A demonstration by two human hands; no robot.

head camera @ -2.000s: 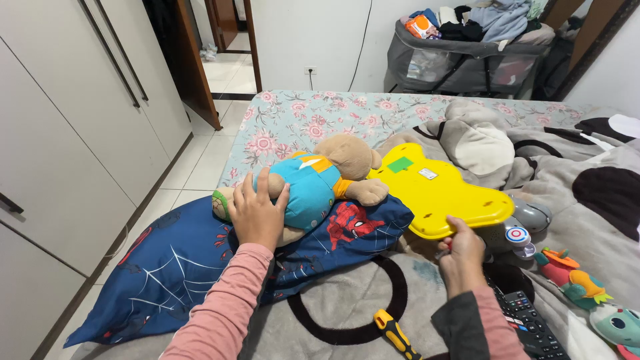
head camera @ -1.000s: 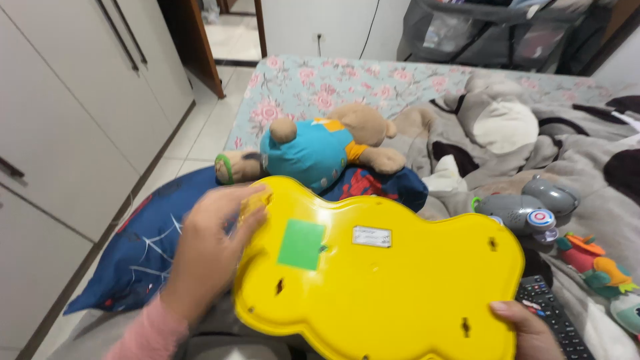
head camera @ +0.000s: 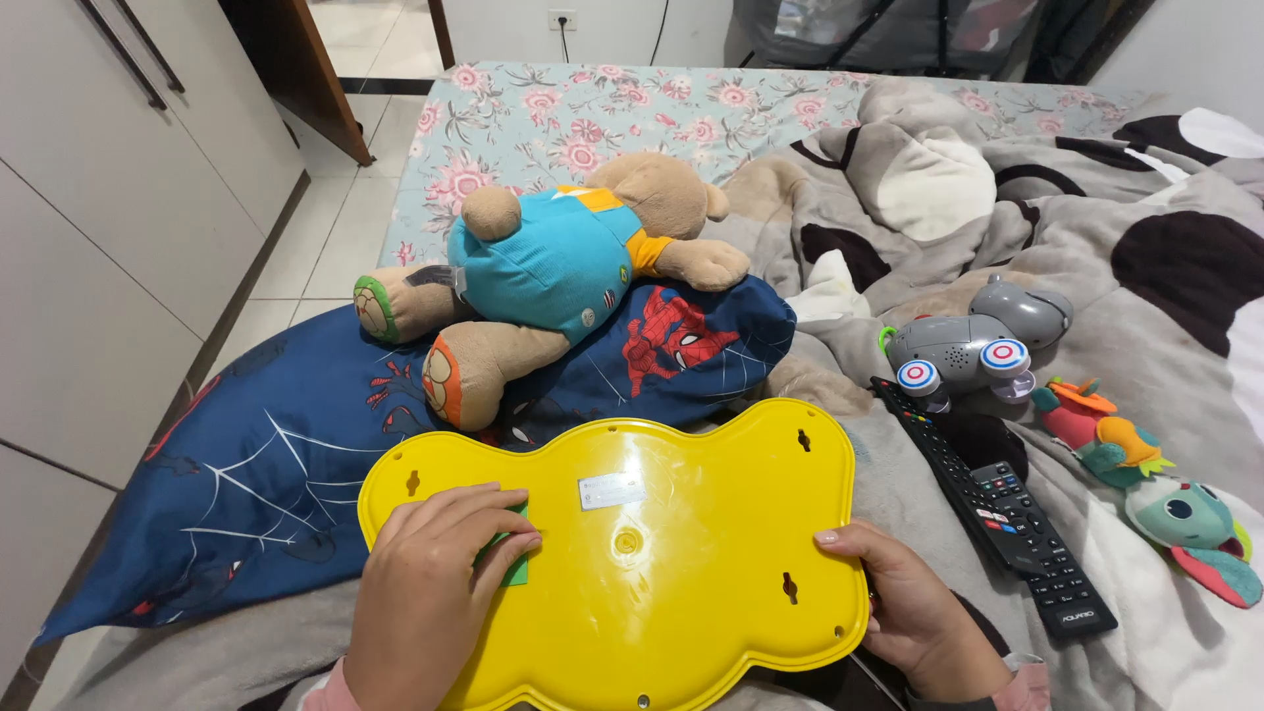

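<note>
A yellow plastic toy panel (head camera: 681, 553) with a wavy outline and screw holes lies face down or tilted in front of me. My right hand (head camera: 913, 602) grips its right edge, thumb on top. My left hand (head camera: 444, 583) rests on its left part, fingertips at a green patch (head camera: 517, 565) that they partly cover. A small white label (head camera: 612, 491) is stuck near the upper middle. Beyond the panel, a plush bear (head camera: 553, 262) in blue and orange clothes lies on a dark blue Spider-Man pillow (head camera: 306, 474).
To the right on the grey blanket (head camera: 1066, 227) are two remote controls (head camera: 1047, 563), a grey plastic toy animal (head camera: 963, 346) with wheels and a soft cloth toy (head camera: 1185, 513). A flowered mattress (head camera: 583, 128) lies behind; a wardrobe (head camera: 148, 197) stands at left.
The yellow panel, beside the bear two seconds ago, is now in front of me. My left hand has left the bear and come onto the panel, over the green patch. The screwdriver seen earlier is out of sight.
</note>
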